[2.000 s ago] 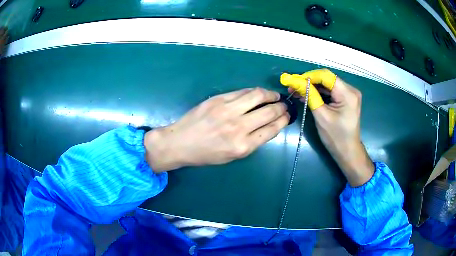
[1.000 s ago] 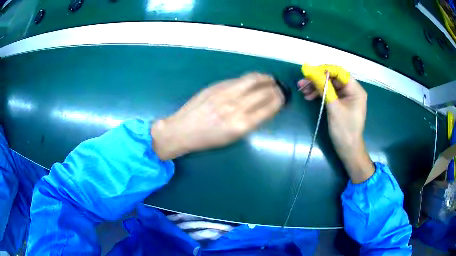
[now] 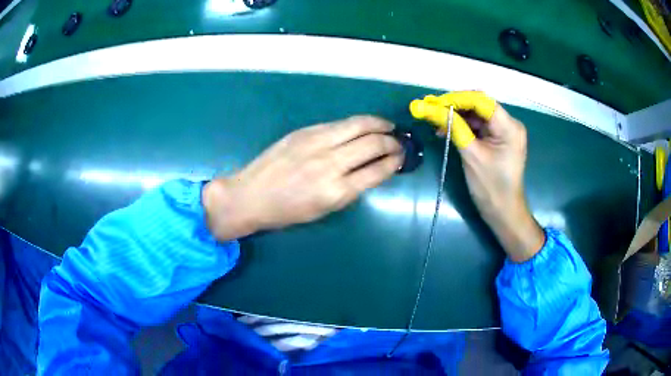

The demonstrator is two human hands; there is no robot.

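My left hand [image 3: 302,176] is bare and holds a round black part [image 3: 411,153] by its left side; the fingers hide part of it. Small pale dots show on the black part. My right hand [image 3: 489,150] wears yellow finger coverings [image 3: 460,110] on thumb and index finger, pressed together. They pinch the top of a thin silver-grey strand [image 3: 439,198], which hangs down over the front edge of the table toward my lap. The yellow fingertips are just above and right of the black part; contact cannot be told.
A green tabletop [image 3: 331,272] lies under my hands. Beyond it a white rail [image 3: 221,55] borders a green belt [image 3: 331,18] with several black parts, one at right [image 3: 514,44]. An open cardboard box [image 3: 647,231] stands at the right edge. Blue clothing shows at the far left.
Since one second ago, my right hand has moved left with the strand, and my left hand slightly left and down with the black part. The parts on the belt have shifted.
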